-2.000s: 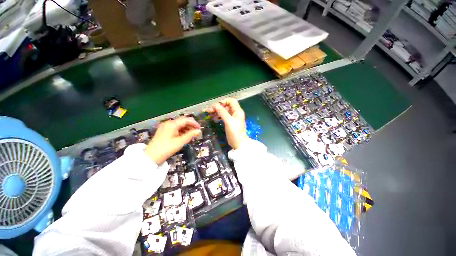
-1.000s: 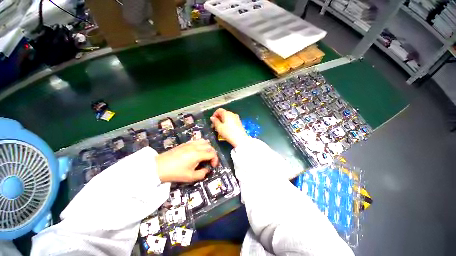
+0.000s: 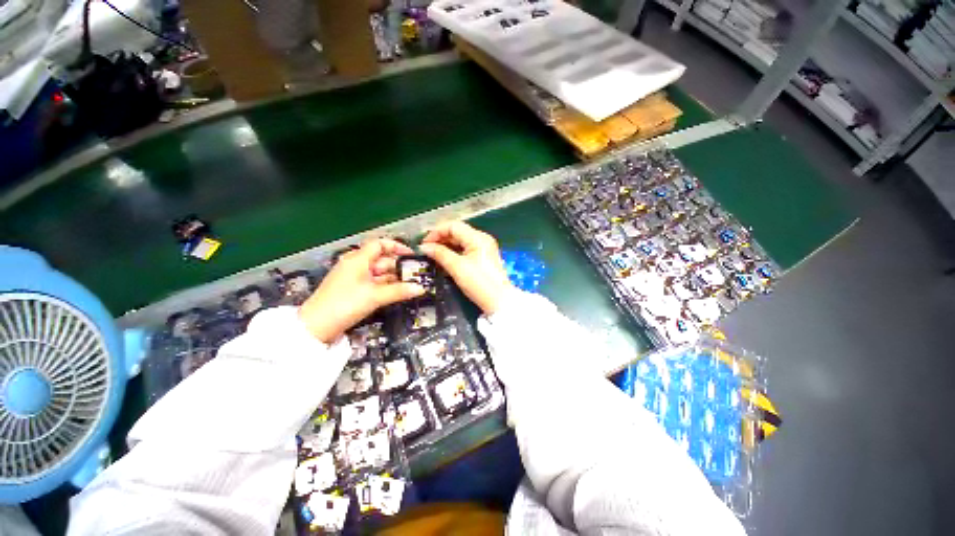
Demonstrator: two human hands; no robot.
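My left hand (image 3: 356, 290) holds a small black electronic module (image 3: 416, 271) with a white face between thumb and fingers, above the upper right part of the blister tray (image 3: 487, 379). My right hand (image 3: 468, 262) is at the module's upper right side, its thumb and fingertips close together at the module's edge. Whether it grips the module or a small part is too small to tell. The clear and dark tray holds rows of black square parts with white centres. White-faced modules (image 3: 368, 447) lie at its near end.
A blue film heap (image 3: 524, 269) lies right of my right hand. A second module tray (image 3: 670, 246) and a blue-filled tray (image 3: 696, 414) are at right. A fan (image 3: 52, 372) stands at left. Loose modules (image 3: 196, 239) lie on the green belt. A white tray (image 3: 560, 52) tops yellow-brown trays (image 3: 618, 128).
My left hand has risen from the tray's middle and now holds a module. My right hand has come beside it. The loose modules on the belt have shifted left.
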